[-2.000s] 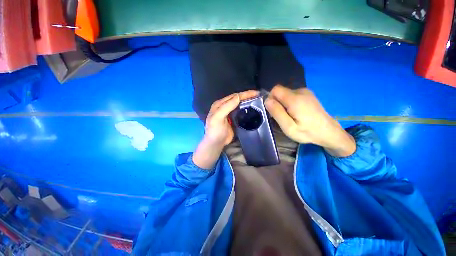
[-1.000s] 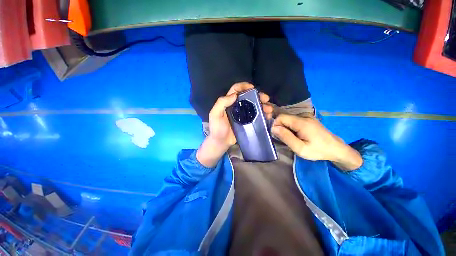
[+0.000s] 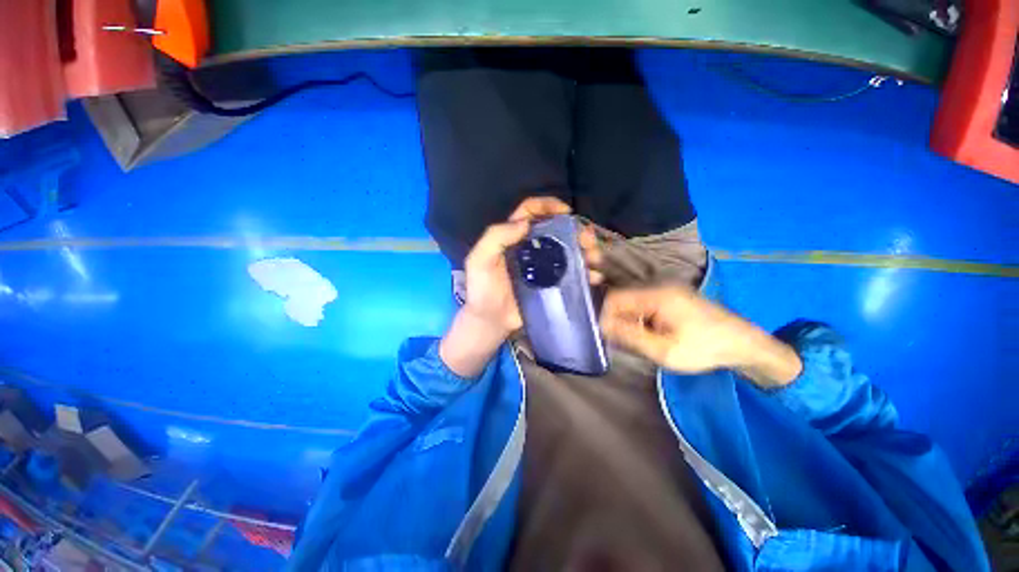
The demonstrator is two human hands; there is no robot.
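Observation:
A smartphone (image 3: 562, 317) with a grey-purple glossy back lies over my lap, its round black camera ring at the far end. My left hand (image 3: 487, 283) holds it, with the palm along its left edge and fingertips showing past its far end and right edge. My right hand (image 3: 675, 327) is at the phone's lower right edge, blurred, with the fingers curled together. Whether the right fingers pinch a thin strip or film cannot be told.
A green-matted bench (image 3: 447, 20) curves across the top. An orange-handled tool (image 3: 182, 30) and red foam blocks (image 3: 106, 50) are at its left end. A red foam tray (image 3: 970, 112) is at the right. A dark cable (image 3: 268, 103) hangs below the bench.
My right hand has moved from the phone's camera end down along its right edge. The left hand still holds the phone, and its fingers now reach around the back to the right edge.

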